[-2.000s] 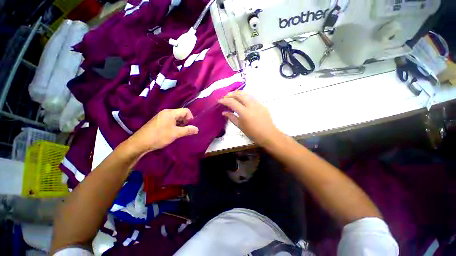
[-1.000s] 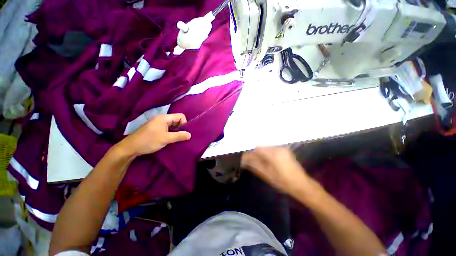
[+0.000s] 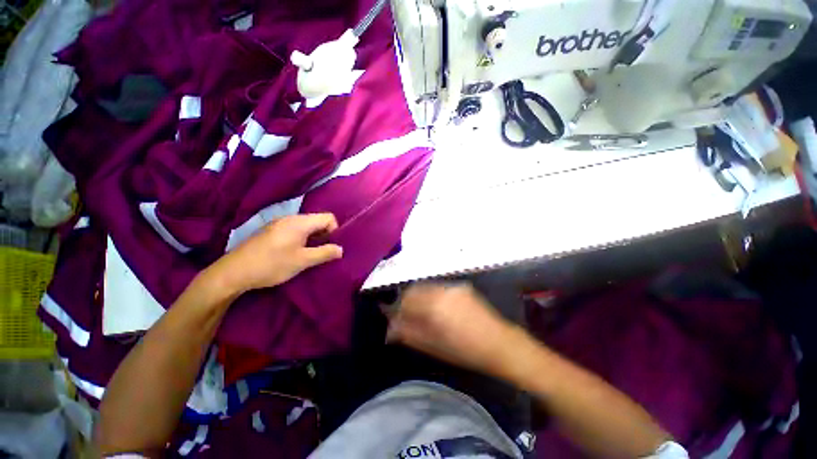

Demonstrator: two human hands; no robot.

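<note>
A maroon garment [image 3: 376, 202] with white stripes is heaped left of the needle area, one edge lying under the presser foot of the white "brother" sewing machine [image 3: 573, 54]. A thin seam line runs across the cloth from the needle towards my left hand. My left hand [image 3: 285, 249] lies on the cloth, its thumb and forefinger at a raised bit of the edge; whether they grip it is not clear. My right hand [image 3: 443, 321] is blurred, below the table's front edge, off the cloth; its fingers are not clear.
Black-handled scissors [image 3: 530, 116] lie under the machine arm, with a slim silver tool [image 3: 606, 142] beside them. A white lamp head [image 3: 327, 70] hangs over the cloth. Scraps and dark loops [image 3: 730, 161] lie at the right table end. More maroon cloth [image 3: 663, 359] is below right. A yellow crate [image 3: 27, 305] stands left.
My right hand has left the cloth near the needle, dropped below the table's front edge and shifted left. My left hand has stayed at the cloth edge. The camera view has shifted.
</note>
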